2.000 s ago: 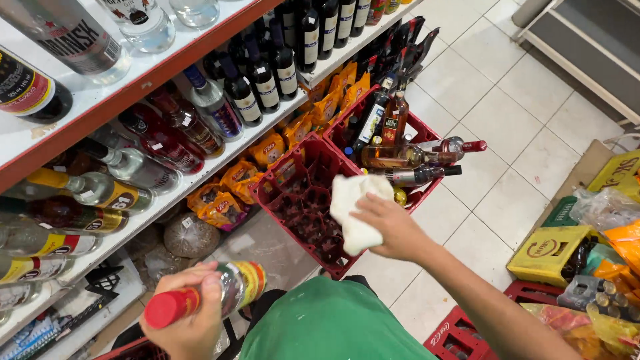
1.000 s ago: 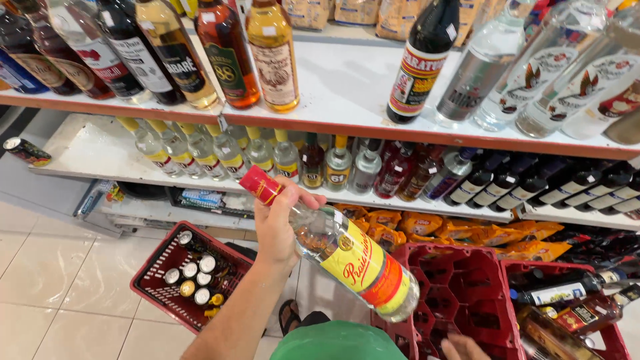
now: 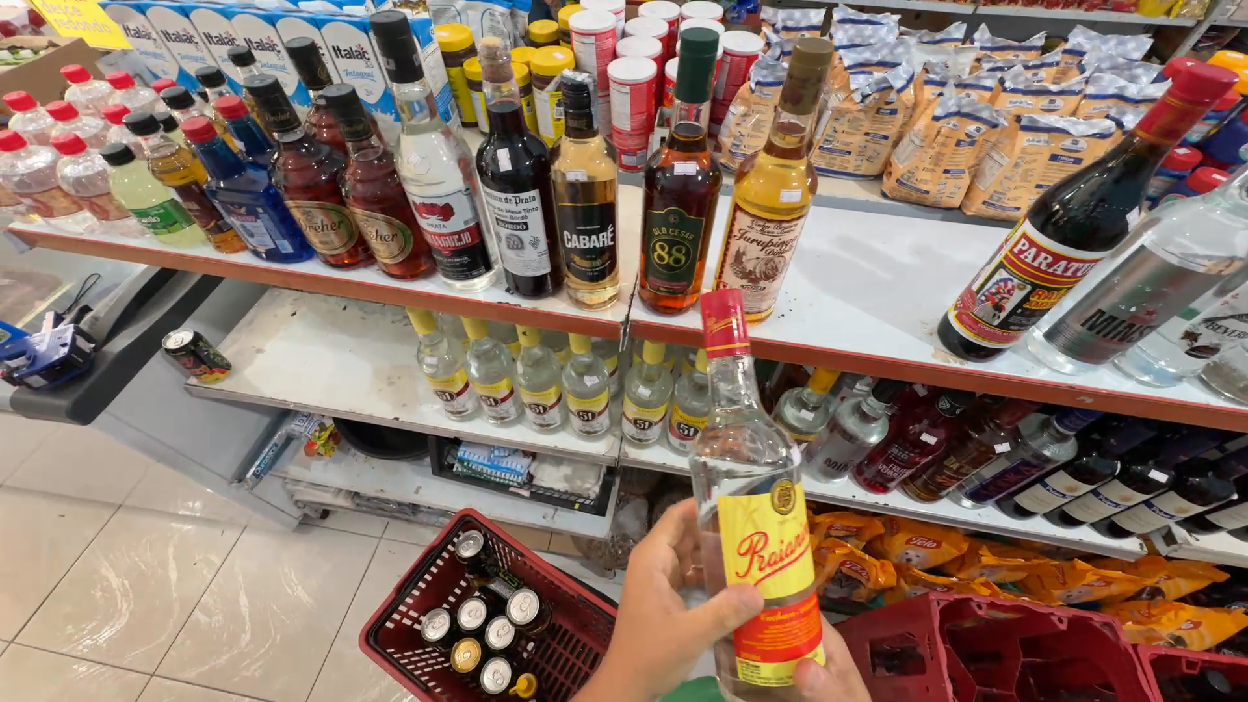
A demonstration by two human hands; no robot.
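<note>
A clear glass liquor bottle [image 3: 756, 507] with a yellow and red label and a red cap stands nearly upright in front of the shelves. My left hand [image 3: 682, 604] grips its lower left side, thumb over the label. At the bottle's base, my right hand [image 3: 829, 673] touches the lower right side, mostly cut off by the frame's bottom edge. Behind the red cap, an amber bottle [image 3: 765, 195] and a dark green-capped bottle [image 3: 681, 195] stand on the upper shelf [image 3: 858, 283]. No cloth shows in either hand.
Below left is a red plastic basket [image 3: 390, 634] with several cans. Red crates [image 3: 1033, 653] stand at lower right. Yellow-capped bottles [image 3: 590, 390] line the lower shelf [image 3: 322, 361], a can [image 3: 195, 356] lies at its left end, and a dark bottle [image 3: 1033, 263] stands at upper right.
The view has swung from the crates toward the shelves. The bottle, tilted in my left hand a second ago, is now nearly upright with my right hand at its base. The white cloth seen earlier is out of sight.
</note>
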